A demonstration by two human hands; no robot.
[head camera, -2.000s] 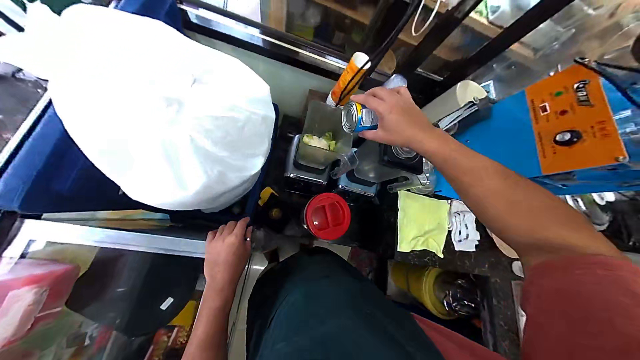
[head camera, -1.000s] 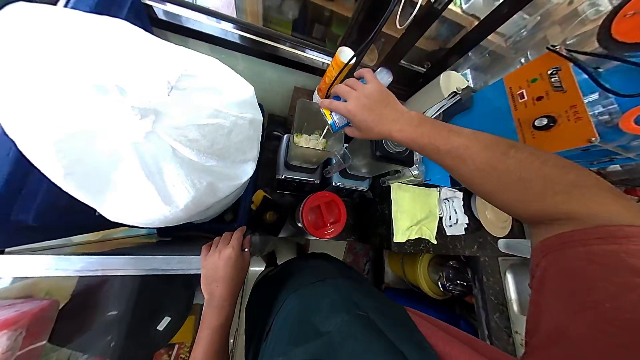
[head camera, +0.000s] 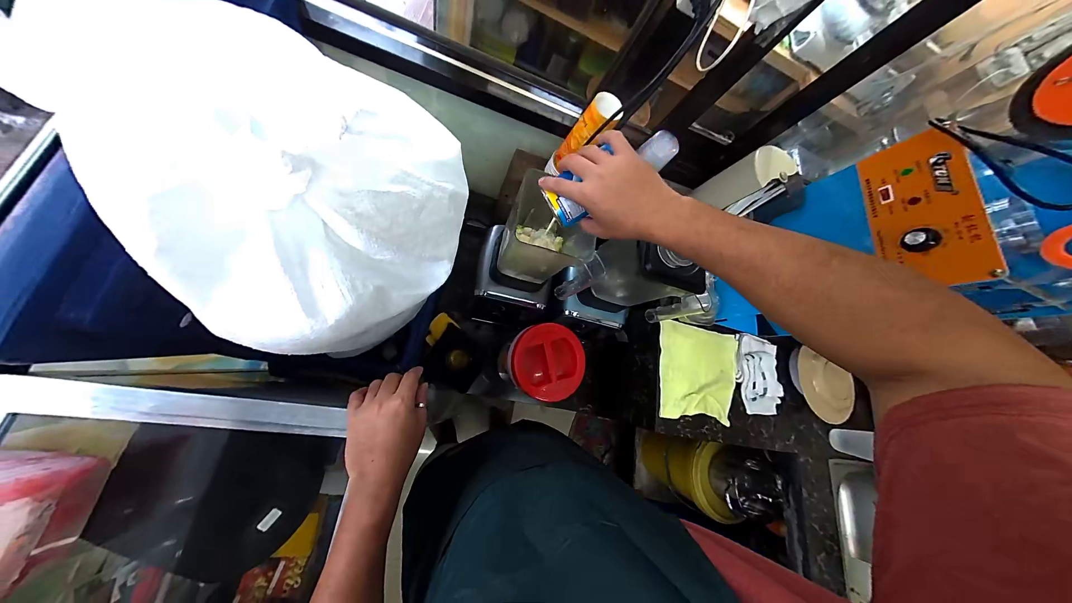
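My right hand (head camera: 615, 186) grips a blue and yellow can (head camera: 567, 201), tilted with its end over an open blender jar (head camera: 529, 251). A thin pale stream runs from the can into the jar, where pale, light-green chunks (head camera: 538, 238) lie. The jar stands on a silver blender base (head camera: 507, 293). My left hand (head camera: 386, 425) rests on the end of a metal counter edge (head camera: 251, 410) and holds nothing. A round container with a red lid (head camera: 547, 362) stands near the blender.
A big white sack (head camera: 310, 193) fills the left. Behind the jar is an orange cylindrical container (head camera: 584, 130). Right of it lie a second blender jar (head camera: 624, 272), a yellow-green cloth (head camera: 697, 370), a folded white cloth (head camera: 760, 377) and a blue and orange machine (head camera: 930, 209).
My right hand has moved the can over the open jar and tipped it, and liquid now runs out. My left hand stays at the metal edge.
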